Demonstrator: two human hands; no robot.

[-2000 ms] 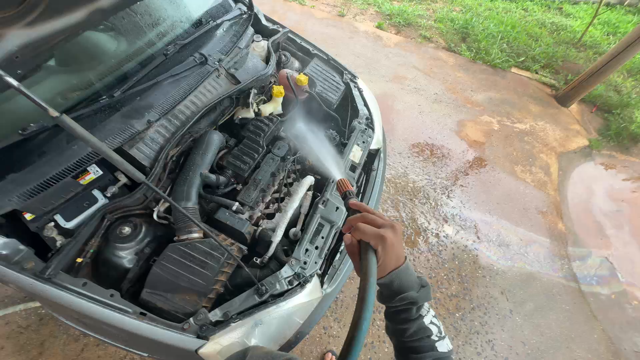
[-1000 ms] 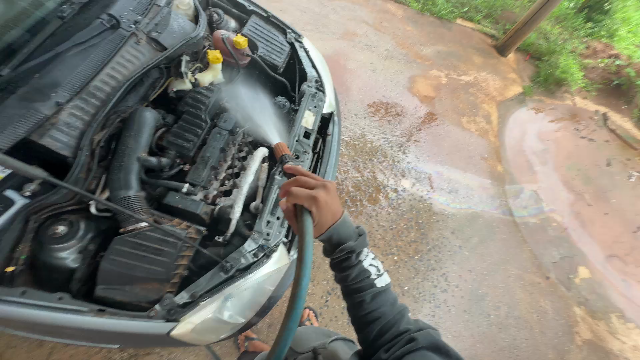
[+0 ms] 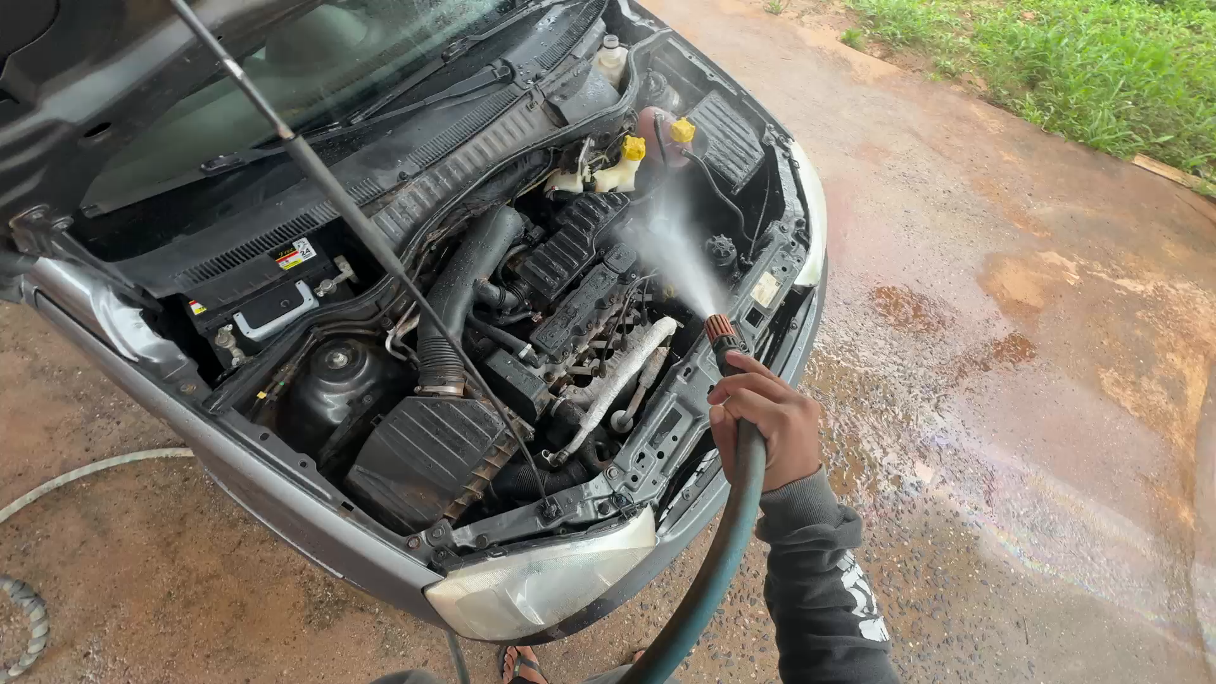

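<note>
My right hand (image 3: 771,425) is closed around the end of a green garden hose (image 3: 714,560), just behind its orange and black spray nozzle (image 3: 722,331). A white cone of water leaves the nozzle toward the far side of the engine bay, near the coolant tank (image 3: 662,138) with its yellow cap. Below the spray lie the engine's black covers (image 3: 576,245) and a silvery heat shield (image 3: 622,375). The black air filter box (image 3: 427,461) and the car battery (image 3: 275,294) sit nearer the left. My left hand is out of view.
A thin prop rod (image 3: 351,214) crosses the bay below the raised hood (image 3: 123,85). The front headlight (image 3: 546,577) is close to my feet. Another length of hose (image 3: 95,465) lies on the ground at left. Wet concrete (image 3: 969,380) and grass (image 3: 1073,71) are on the right.
The view swings and returns, showing the battery and raised hood again. My right hand keeps its hold on the hose, and water sprays in every frame.
</note>
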